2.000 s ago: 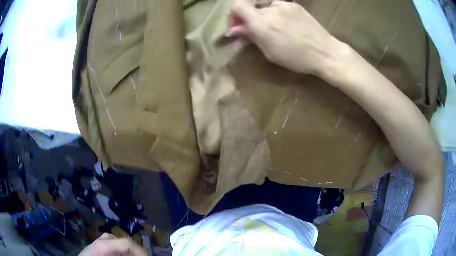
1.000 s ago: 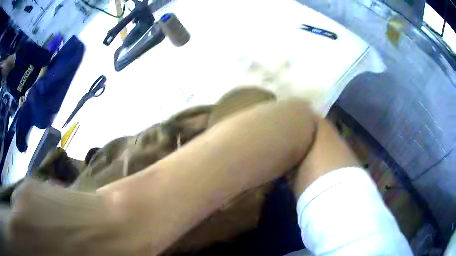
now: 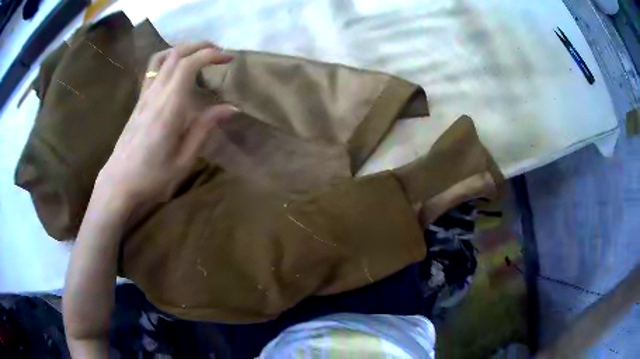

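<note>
The unfinished brown jacket (image 3: 274, 245) lies across the table's front edge, with thin pale basting stitches on its matte shell. A lighter, satin-like lining (image 3: 309, 95) shows at its upper middle, and a brown flap (image 3: 449, 158) sticks out to the right. My left hand (image 3: 165, 119), bare with a gold ring, lies over the upper left of the jacket. Its thumb and fingertips are apart, with no cloth visibly pinched. My right hand is out of the picture; only a blurred strip of forearm shows at the lower right.
The table has a white cloth (image 3: 491, 63). A slim black tool (image 3: 575, 55) lies near its right edge. A long dark block (image 3: 45, 42) and a bit of yellow show at the upper left. Patterned floor shows below and to the right.
The view has swung back down onto the jacket, which now lies turned and bunched differently. The right arm has left the middle for the lower right; the left hand is now on the jacket.
</note>
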